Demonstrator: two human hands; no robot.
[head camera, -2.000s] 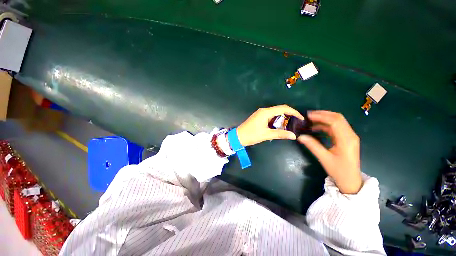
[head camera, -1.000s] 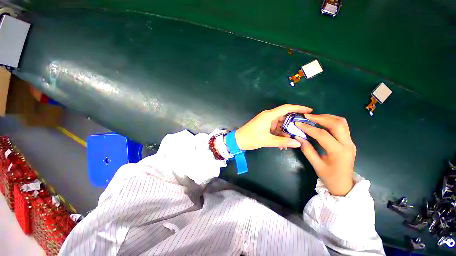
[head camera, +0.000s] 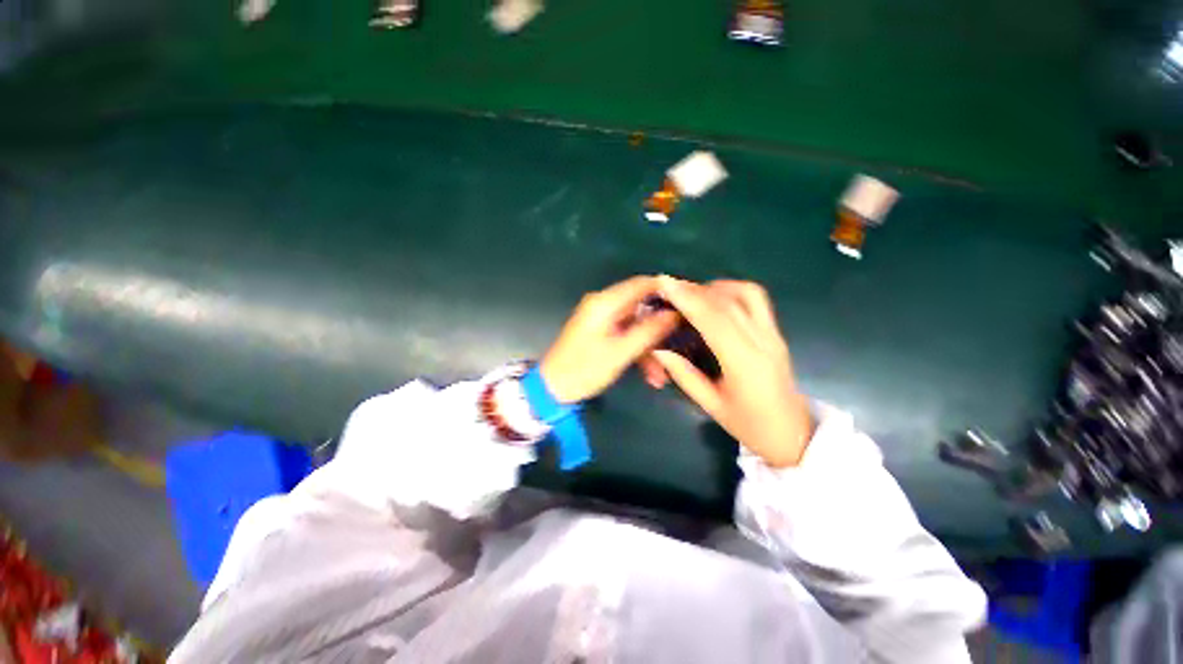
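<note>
My left hand (head camera: 607, 340) and my right hand (head camera: 740, 357) meet over the dark-green bench in front of me. Between them they hold a dark watch case (head camera: 685, 340), mostly covered by the fingers. Its open side cannot be made out. A pale square display module (head camera: 698, 173) with an orange flex tail lies on the bench beyond my hands. A second such module (head camera: 868, 199) lies to its right. The picture is blurred.
A tangled heap of black and silver clips (head camera: 1122, 402) lies at the right, with a few loose clips beside it. Several small units lie along the far green strip (head camera: 584, 71). A blue stool (head camera: 227, 486) stands at the lower left.
The view has swung right, showing more of the clip heap and far strip. My right hand has closed over the watch case, whose pale and blue face no longer shows.
</note>
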